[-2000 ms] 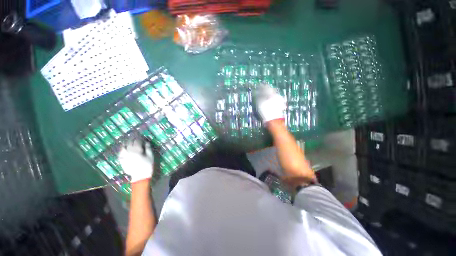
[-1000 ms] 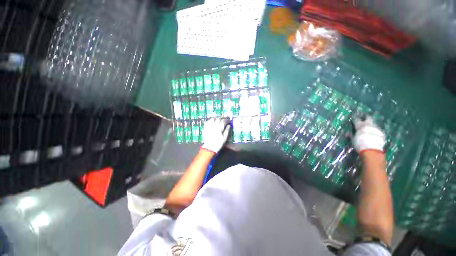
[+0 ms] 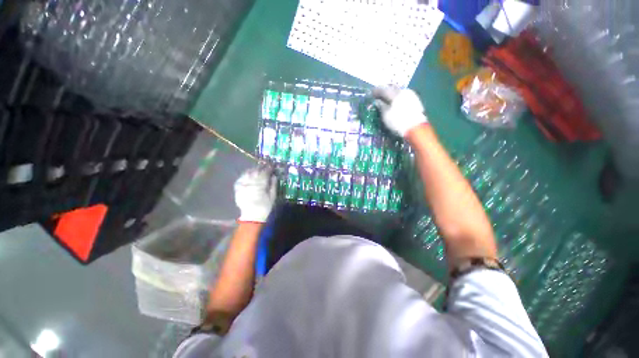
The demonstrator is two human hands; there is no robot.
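A clear blister tray (image 3: 265, 143) with rows of green circuit boards (image 3: 300, 148) lies on the green mat in front of me. My left hand (image 3: 255, 194), in a white glove, is at the tray's lower left corner; its fingertips meet the edge, and whether they grip is unclear. My right hand (image 3: 401, 110), also gloved, is at the tray's upper right corner, fingers over the end of the top row. I cannot tell if it holds a board or the tray. Another filled tray (image 3: 501, 189) lies to the right, partly behind my right forearm.
White sheets with dark marks (image 3: 364, 35) lie behind the tray. A clear bag (image 3: 492, 98), an orange item (image 3: 456, 53) and a red pile (image 3: 543, 87) are at back right. A tall clear tray stack (image 3: 133, 49) stands left, above black crates (image 3: 63, 140). A pale bin (image 3: 172, 269) is below left.
The view has shifted. My right hand has moved from the right-hand tray to the upper right corner of the left one. My left hand has moved from the lower edge to the lower left corner.
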